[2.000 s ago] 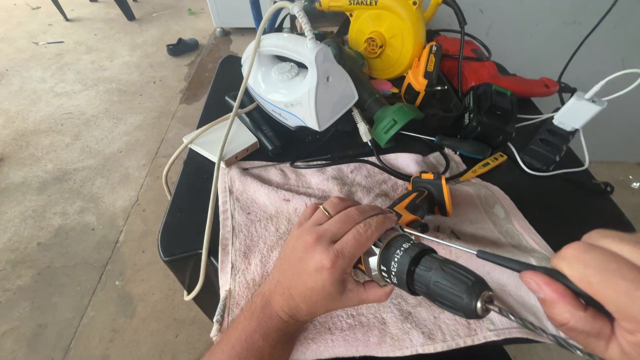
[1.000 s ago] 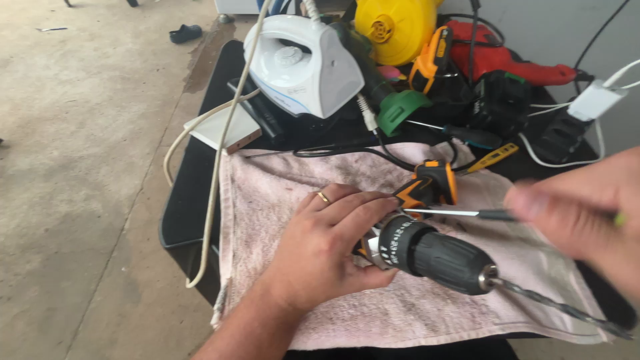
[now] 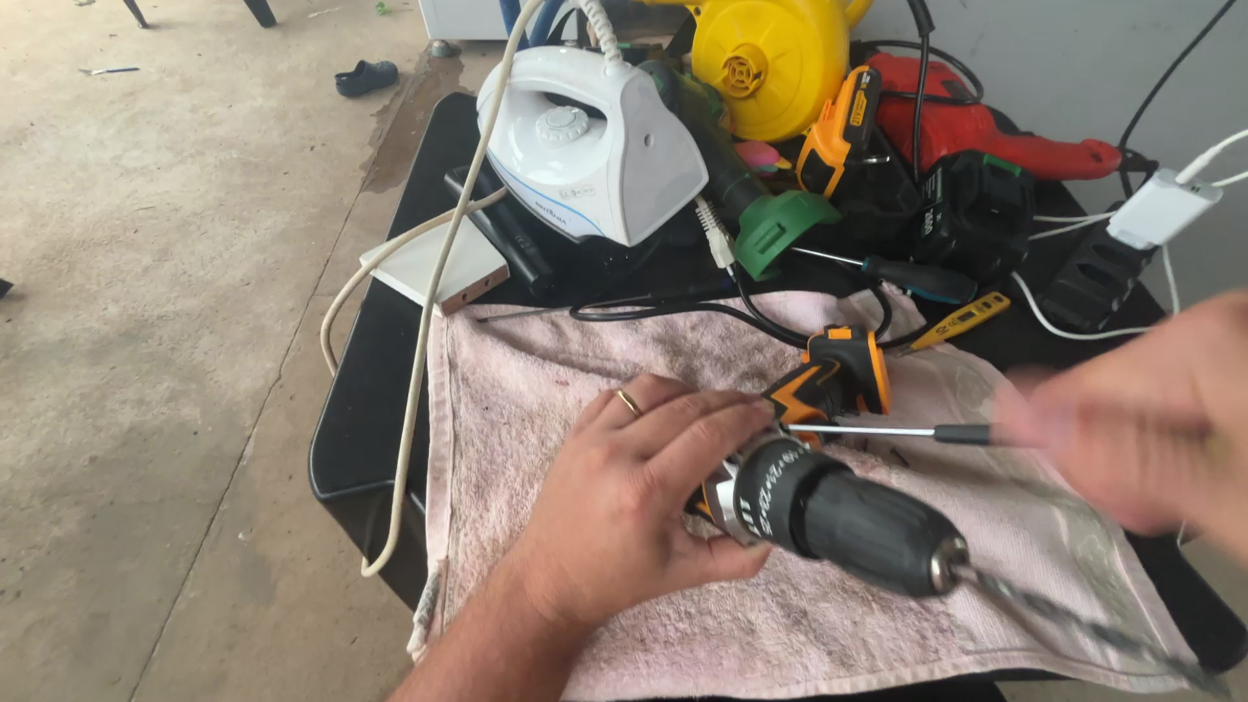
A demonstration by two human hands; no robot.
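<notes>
A cordless drill (image 3: 868, 522) with a black chuck and a long drill bit (image 3: 1082, 624) lies on a pink towel (image 3: 604, 370). My left hand (image 3: 634, 487) is closed around its body behind the numbered collar. The orange and black handle (image 3: 829, 380) points away toward the back. At the right, my right hand (image 3: 1141, 419), blurred, grips the dark handle of a screwdriver (image 3: 868, 430). The screwdriver's thin shaft lies level, and its tip meets the drill body just beside my left fingertips; the exact contact point is hidden.
Behind the towel stand a white clothes iron (image 3: 595, 146), a yellow blower (image 3: 770, 68), a red power tool (image 3: 985, 127), a black battery (image 3: 975, 210), another screwdriver (image 3: 921, 278) and a yellow tester (image 3: 955, 322). A beige cord (image 3: 419, 390) hangs over the black table's left edge.
My right hand has moved back from the drill's front, and the screwdriver has turned from a slant to nearly level. My left hand stays on the drill.
</notes>
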